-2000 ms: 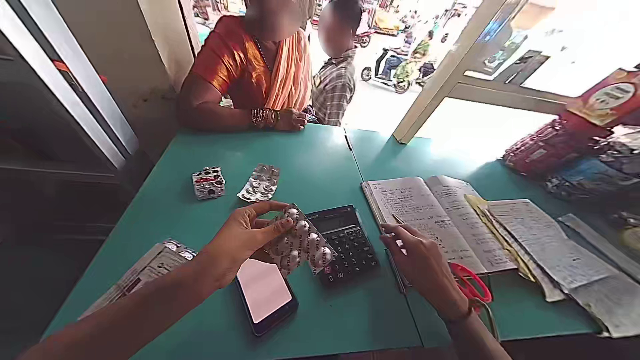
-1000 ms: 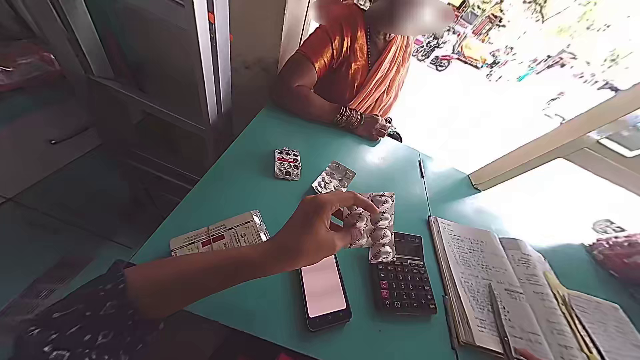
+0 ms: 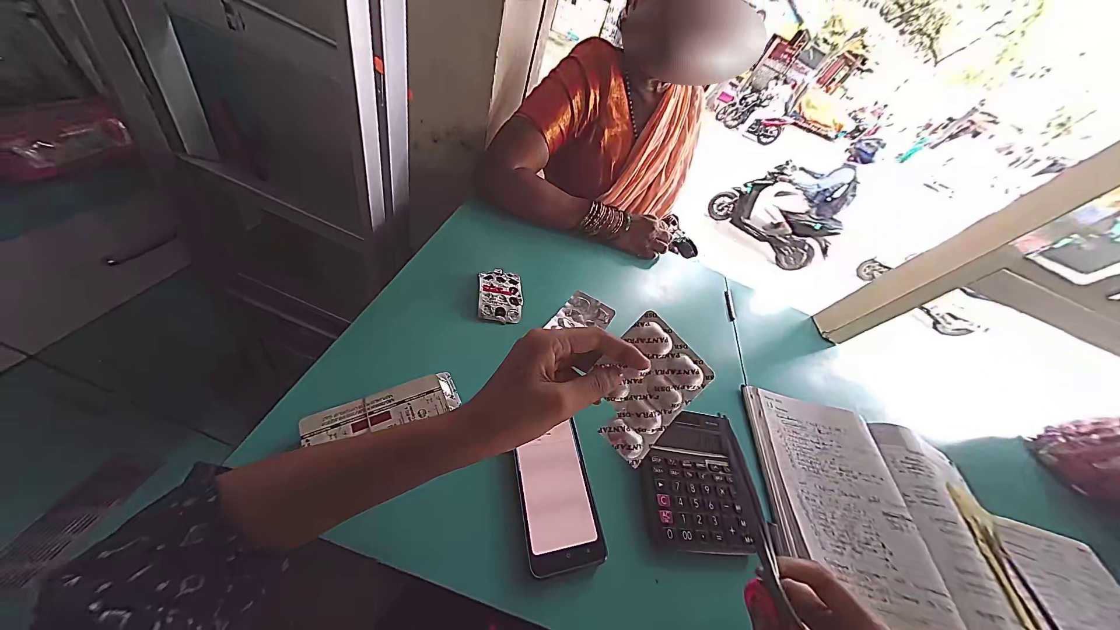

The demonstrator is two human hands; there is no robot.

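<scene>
Between its thumb and fingers, my left hand point(image 3: 560, 385) pinches the left edge of a foil blister pack of tablets point(image 3: 656, 385), raised over the top of a black desk calculator point(image 3: 700, 490). Behind my left hand lies a second silver blister strip point(image 3: 582, 313), partly hidden. My right hand point(image 3: 809, 595), at the bottom edge, is closed on scissors point(image 3: 759, 516) with a red handle; their blades point up beside the calculator and are blurred. A smartphone point(image 3: 560, 499) with a lit screen lies below my left hand.
On the green counter point(image 3: 437, 289) are a small blister pack point(image 3: 500, 296), a banded bundle of packs point(image 3: 376, 409) and an open handwritten notebook point(image 3: 840, 490). A person point(image 3: 604, 140) leans a forearm on the far edge. A window-frame bar point(image 3: 971, 245) crosses at right.
My right hand, on the notebook two seconds ago and nearly out of view one second ago, now holds scissors near the calculator. The left hand still holds the blister pack. The view has swung left.
</scene>
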